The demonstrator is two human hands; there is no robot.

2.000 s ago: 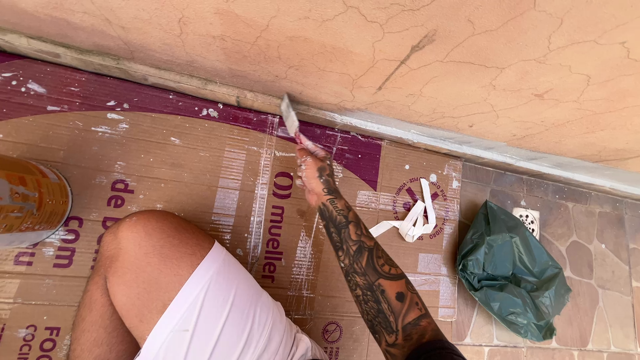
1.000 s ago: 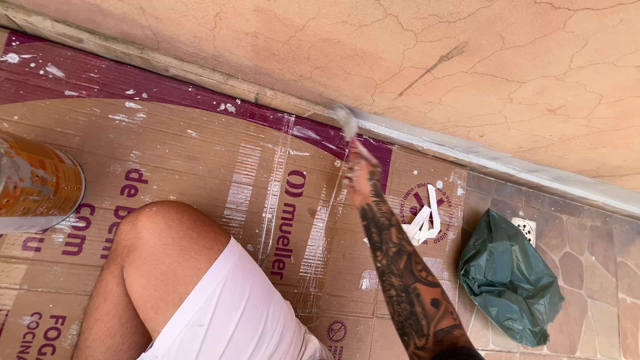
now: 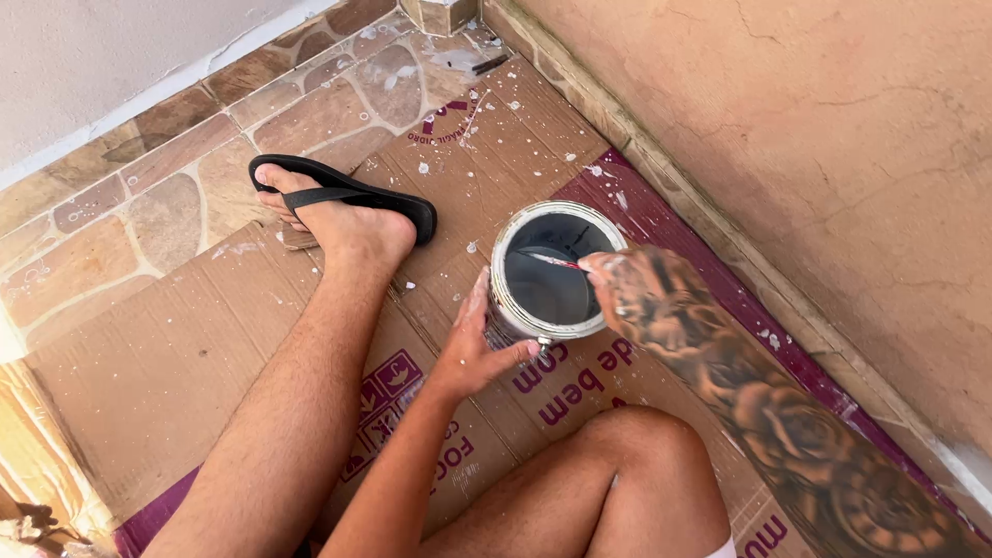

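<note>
A round metal paint can (image 3: 504, 310) stands on flattened cardboard (image 3: 256, 325), its top uncovered and whitish-grey paint inside. My left hand (image 3: 484, 333) clasps the can's near left side, thumb and fingers spread around the wall. Over the can's right rim, my tattooed right hand (image 3: 620, 291) holds a paintbrush (image 3: 554, 260) by its reddish handle. The brush's pale end is over the can's opening; whether it touches the paint cannot be told. White specks mark my fingers.
An orange cracked wall (image 3: 814, 101) with a stone baseboard (image 3: 697, 194) runs along the right. My foot in a black flip-flop (image 3: 422, 217) rests at the upper left, near stone floor tiles (image 3: 167, 221). A pale wall (image 3: 116, 62) rises beyond. Paint spots dot the cardboard.
The view has swung far to the left. My right hand, earlier with the brush at the base of the orange wall, is now over the paint can. My left hand has come into view on the can.
</note>
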